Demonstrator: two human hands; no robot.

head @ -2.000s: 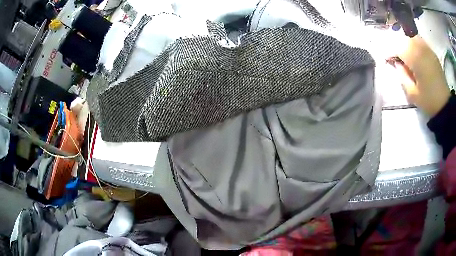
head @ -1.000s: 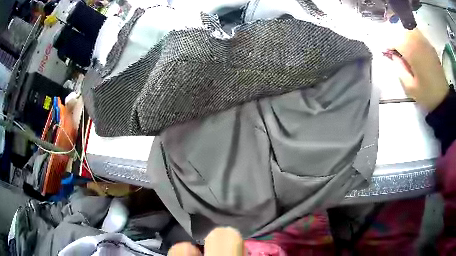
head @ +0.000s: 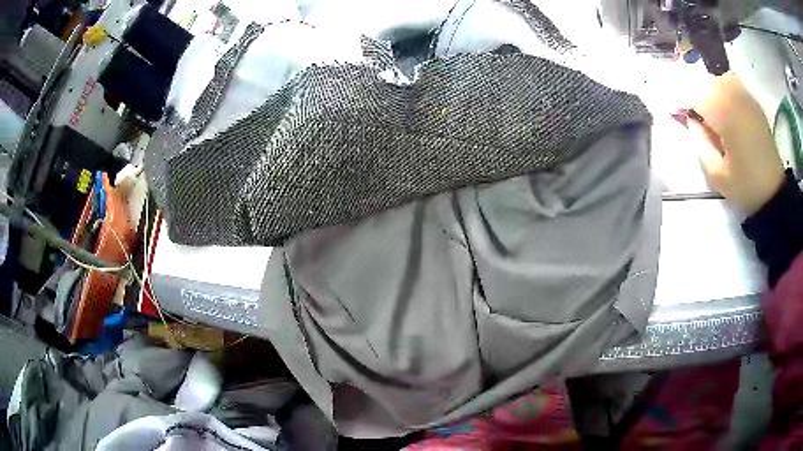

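The tweed shell fabric [head: 379,150], black and grey, lies across the white machine table. Plain grey lining [head: 423,299] joins its lower edge, hangs in folds over the table's front edge and reaches the wearer's lap. Pale interfaced panels [head: 273,66] lie behind the tweed. My right hand [head: 741,145] is at the right, beside the cloth and below the dark metal part of the sewing machine [head: 707,40]. Its fingers are bent and blurred, with a small reddish-dark spot at one tip; whether it holds anything is unclear. My left hand is out of view.
Green scissor handles [head: 786,128] are at the right rim. A printed ruler edge [head: 704,333] runs along the table front. Piled grey garment pieces [head: 132,392] lie at lower left. An orange holder [head: 104,264], cables and dark boxes [head: 150,53] are at the left.
Fingertips that showed at the bottom edge one second ago are gone from view. My right hand stays in about the same place. The garment lies nearly as before; the view has shifted slightly.
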